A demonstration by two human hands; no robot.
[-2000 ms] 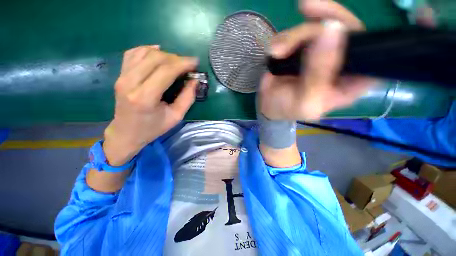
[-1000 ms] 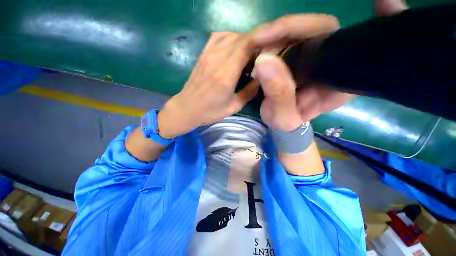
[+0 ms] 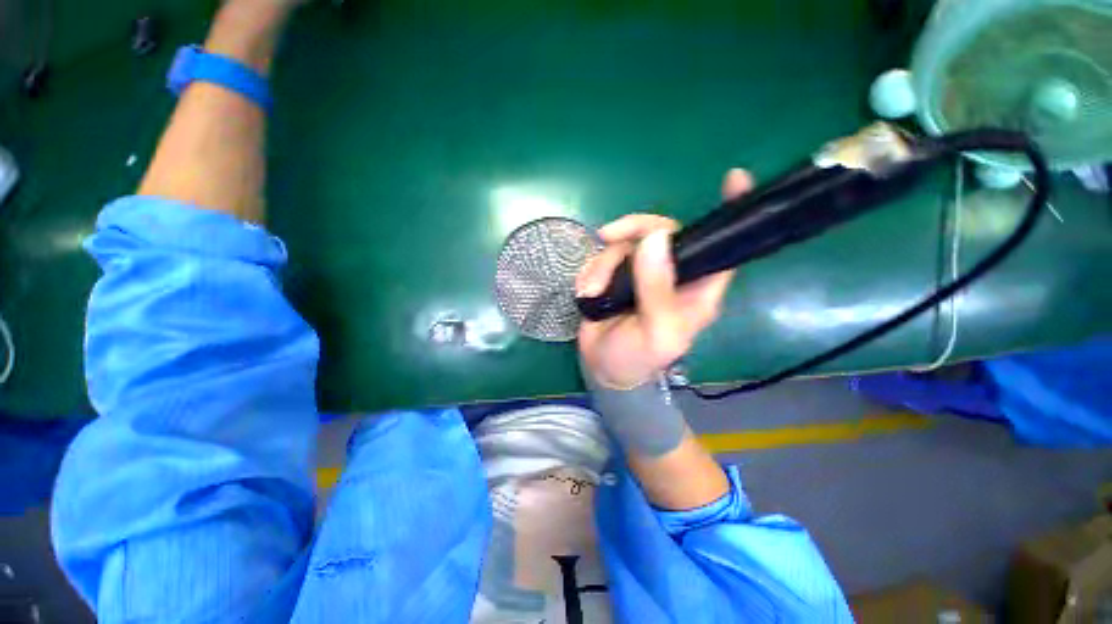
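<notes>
My right hand (image 3: 646, 287) grips the black electric screwdriver (image 3: 780, 226), which lies slanted, its tip end low at the left and its taped rear up at the right. The tip end is at the right rim of the round grey screw dish (image 3: 537, 280) on the green bench. My left arm reaches to the far left; my left hand (image 3: 254, 17) is cut off by the top edge, only its base showing above the blue wristband. Its fingers and anything in them are hidden. No housing shows near the driver.
Small dark units (image 3: 145, 34) lie at the far left of the bench (image 3: 402, 159). A pale green fan (image 3: 1037, 79) stands upper right. The black driver cord (image 3: 951, 293) loops down to the bench's near edge. A small shiny piece (image 3: 449, 328) lies left of the dish. Cardboard boxes are lower right.
My hands have parted. My left hand has moved away to the top left; my right hand still holds the driver, now lower beside the dish. The view has shifted, showing the fan and far bench.
</notes>
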